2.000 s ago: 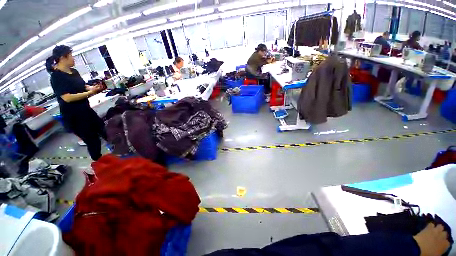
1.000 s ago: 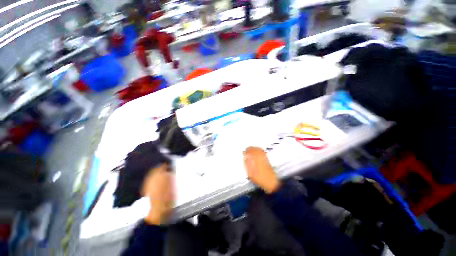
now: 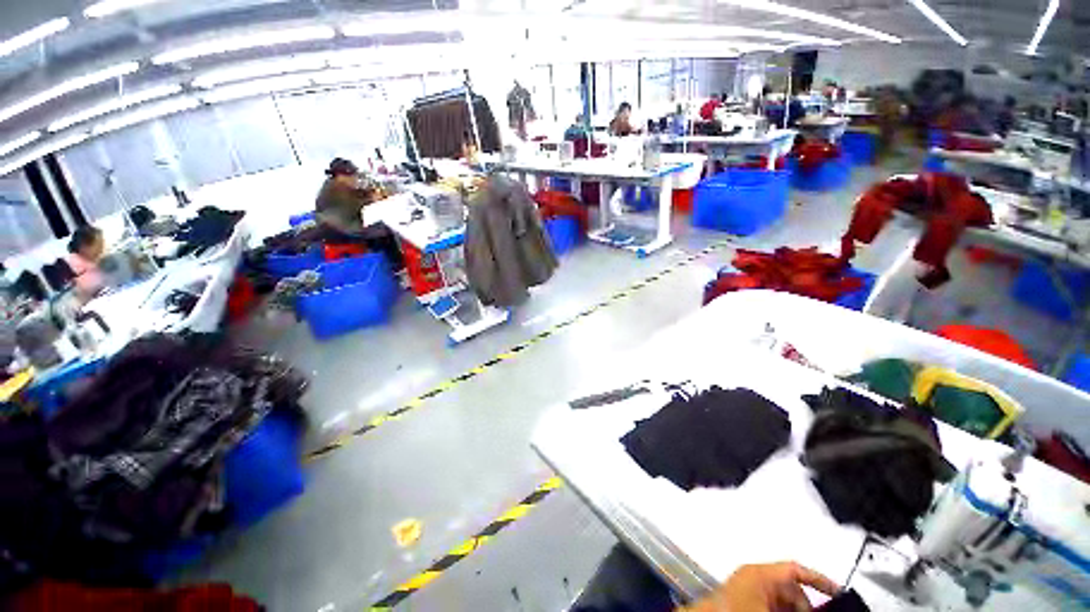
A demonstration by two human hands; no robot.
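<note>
My left hand (image 3: 765, 588) is at the bottom edge, partly cut off, over the front of the white sewing table (image 3: 574, 448). Its fingers point right, beside a small dark piece (image 3: 846, 601); whether they grip it is unclear. My right hand is out of the picture. A fanned stack of black cut pieces (image 3: 708, 438) lies flat on the table. A thicker, crumpled dark bundle (image 3: 873, 469) lies to its right, next to the sewing machine head (image 3: 998, 514). A narrow dark strip (image 3: 610, 396) lies at the table's far left end.
Green and yellow cloth (image 3: 968, 401) lies behind the machine. Red garments (image 3: 795, 274) fill a crate beyond the table. A large dark garment heap (image 3: 155, 418) is at left, over a blue crate (image 3: 265, 472). Yellow-black tape (image 3: 478, 537) crosses the floor. Seated people work at far tables.
The view has swung up and left from the tabletop to the room. My right hand and the scissors have left the picture. My left hand is no longer at the black stack.
</note>
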